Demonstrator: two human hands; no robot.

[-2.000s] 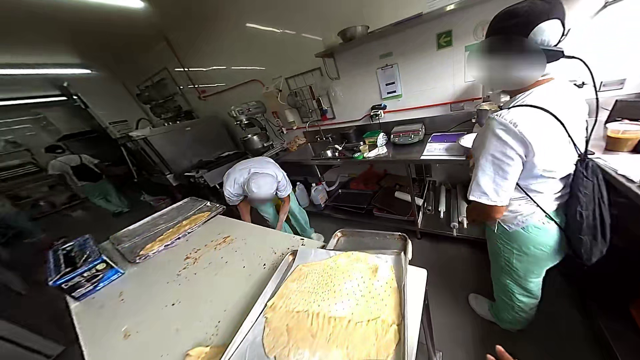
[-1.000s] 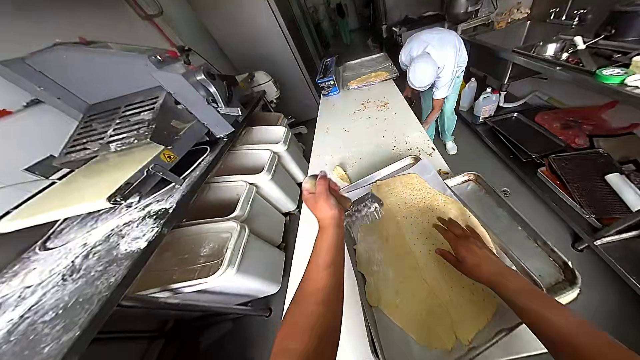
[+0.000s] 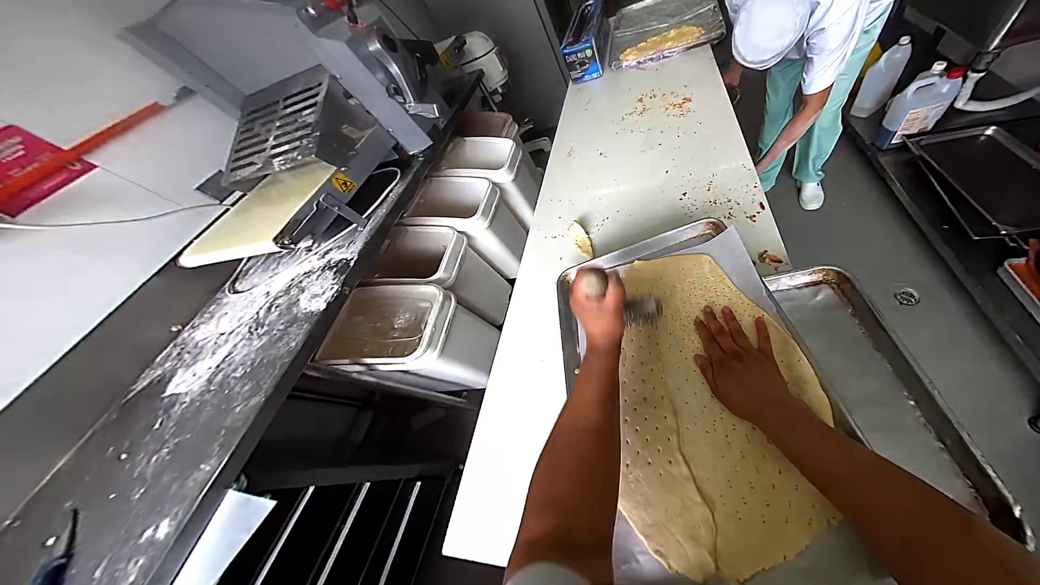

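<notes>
My left hand (image 3: 599,302) grips the round-ended handle of a spiked dough docker (image 3: 642,310), whose roller blurs at the left edge of a dough sheet (image 3: 691,390). Flat on the upper right of that sheet lies my right hand (image 3: 741,361), fingers spread. Rows of small holes mark the dough, and a fold or seam runs down its lower part. Paper lies beneath it on a metal baking tray (image 3: 569,325). A dough scrap (image 3: 580,240) rests on the table just beyond the tray.
Another tray (image 3: 902,390) sits at the right. Crumbs dot the pale table (image 3: 634,162); a box (image 3: 583,45) and a tray with dough (image 3: 670,36) stand at its far end. A person (image 3: 800,73) bends beside it. White bins (image 3: 390,325) and a floury counter (image 3: 268,341) are left.
Between one second ago and now, my left hand and the docker have stayed near the dough's left edge. The view has swung left since two seconds ago, when neither hand was on the dough.
</notes>
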